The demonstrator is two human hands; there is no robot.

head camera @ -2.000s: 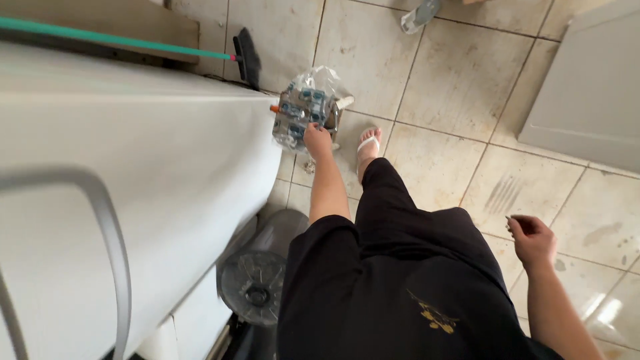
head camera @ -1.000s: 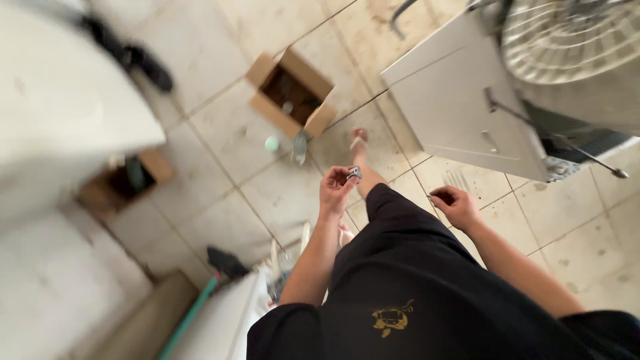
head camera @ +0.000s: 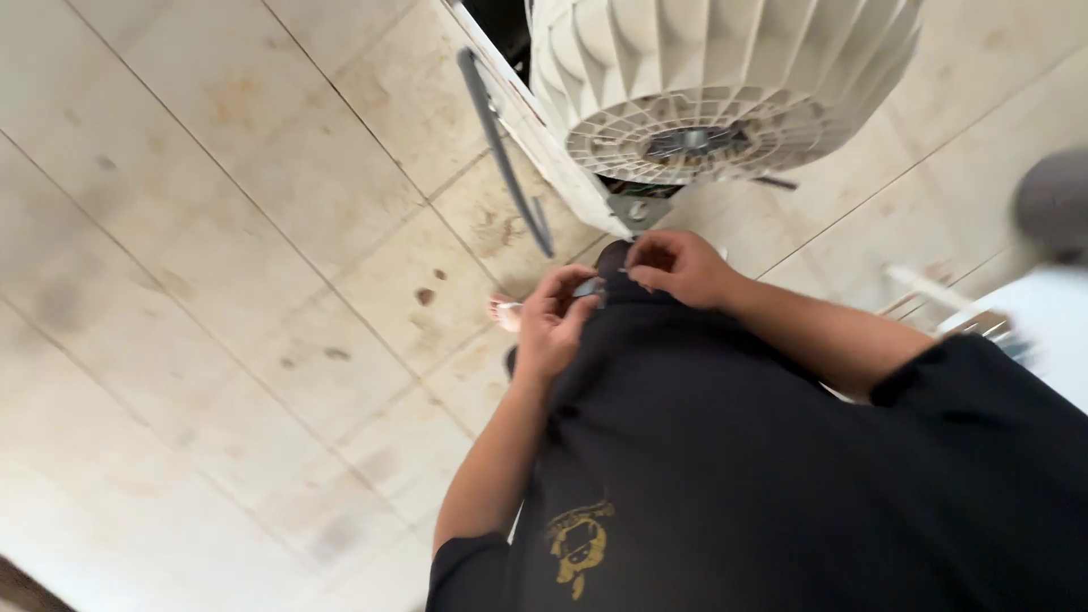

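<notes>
My left hand (head camera: 552, 327) pinches a small translucent bluish-grey piece (head camera: 588, 287) between thumb and fingers; blur hides what kind of piece it is. Close beside it, on the right, my right hand (head camera: 684, 270) has its thumb and fingertips together on a tiny object (head camera: 626, 271), too small to name. Both hands are in front of my dark clothes, a short gap between their fingertips. Just beyond them stands a large white ribbed plastic washing-machine tub (head camera: 722, 59), with a round lattice base and a metal hub (head camera: 695, 140) at its centre.
A white panel edge (head camera: 544, 127) and a metal corner bracket (head camera: 637, 211) lie beside the tub. A grey curved hose or bar (head camera: 507, 161) extends over the stained tile floor (head camera: 255, 255). At the right are a blurred dark round object (head camera: 1054, 204) and a white surface (head camera: 1050, 323).
Two seconds ago my left hand was at a clear plastic bag on the floor; it has since come up with a small piece. Both hands are now close together. The view has turned strongly.
</notes>
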